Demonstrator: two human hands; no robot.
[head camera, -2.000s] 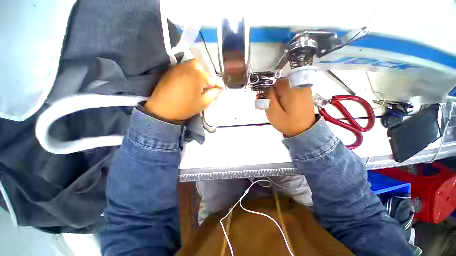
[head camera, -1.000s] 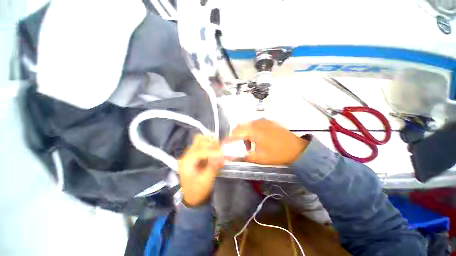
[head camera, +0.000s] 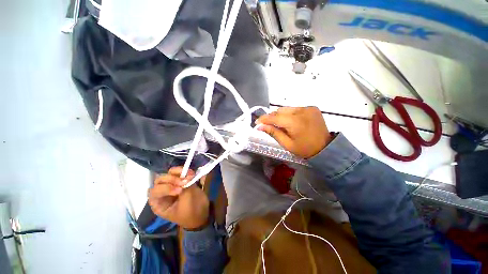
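A white cord runs down from the top edge over a dark grey garment and makes a loop on it. My left hand pinches the cord at the lower left, near the table's front edge. My right hand holds cord at its fingertips, at the garment's right edge. Between my hands the white strands cross and bunch together; whether they are knotted I cannot tell.
The sewing machine head is at the upper right. Red-handled shears and tweezers lie right of my right hand. A black flat rectangle is at the right edge. A measuring strip lines the table edge.
My left hand has moved down and left, away from my right hand. The white cord is now stretched between the top edge and my left hand. The camera view has shifted.
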